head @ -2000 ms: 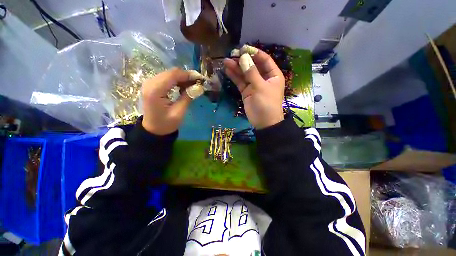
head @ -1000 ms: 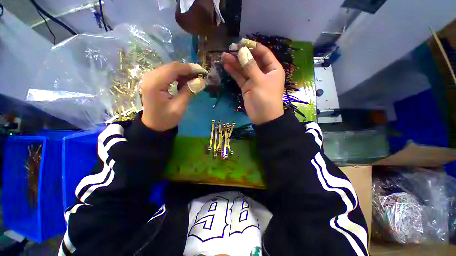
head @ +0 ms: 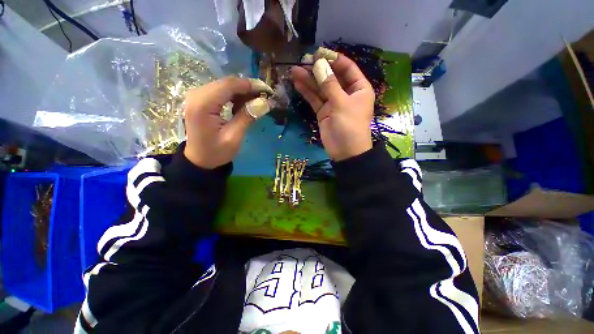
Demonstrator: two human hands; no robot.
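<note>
My left hand [head: 223, 117], with cream finger cots, is pinched beside the machine head; what lies between its fingertips is too small and blurred to tell. My right hand [head: 340, 104], also with finger cots, pinches a thin black lead [head: 291, 63] that points left toward the machine head [head: 268, 68]. The machine head is partly hidden by my fingers. Several joined gold pieces [head: 288, 179] lie in a small row on the mat nearer my body. A heap of black leads [head: 384, 124] lies behind and right of my right hand.
A clear plastic bag [head: 84, 117] with gold pieces [head: 166, 98] lies at left. Blue bins [head: 26, 241] stand below it, one holding brownish pieces. The green-and-blue mat [head: 260, 218] has its edge near my body. A cardboard box [head: 466, 251] with a clear bag is at right. White cloth hangs above the machine head.
Both hands keep nearly the same pinching pose by the machine head. The black lead in my right hand shows more clearly. The view has shifted slightly.
</note>
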